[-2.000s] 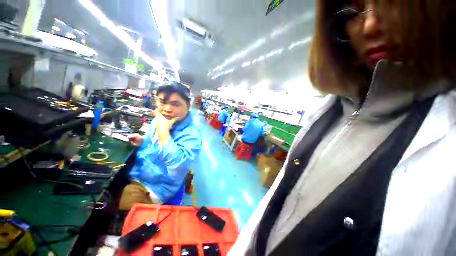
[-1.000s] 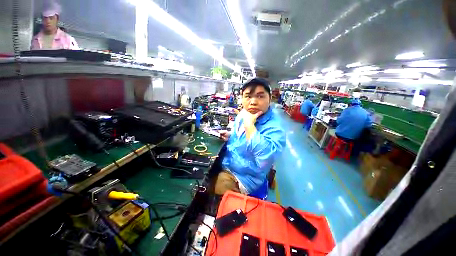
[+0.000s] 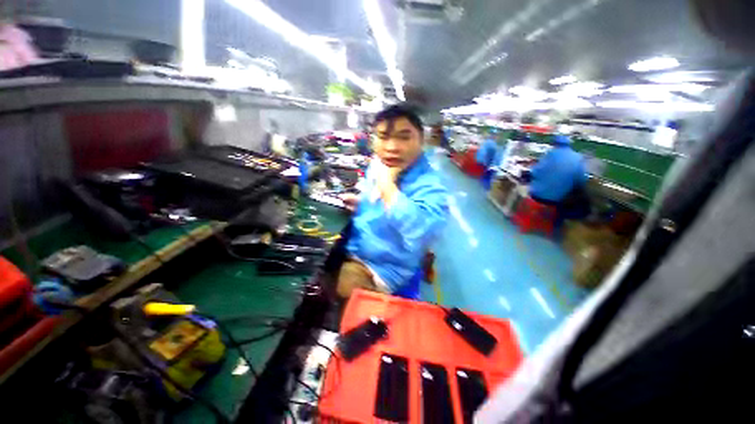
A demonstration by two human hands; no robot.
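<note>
No hand of mine is in the picture. The orange-red phone tray (image 3: 352, 397) lies nearest in front of me at the lower middle. Several black phones lie in it. One dark phone (image 3: 363, 337) is tilted at its upper left, with a cable near it. Another phone (image 3: 471, 331) lies aslant at its upper right. Three more stand side by side below, among them a black phone (image 3: 391, 387) at the left. The frame is blurred.
A seated person in blue (image 3: 401, 211) is just behind the tray. At left, a green bench (image 3: 248, 290) holds a soldering station with a yellow handle (image 3: 169, 309) and cables. Orange-red trays (image 3: 16, 302) are at the left edge. Another person (image 3: 557, 174) sits across the aisle. A light garment crosses the right.
The view has swung left, then tipped down. The tray shows more fully and its three lower phones have come into view. The standing person at upper left is mostly cut off. The close person at right has left view.
</note>
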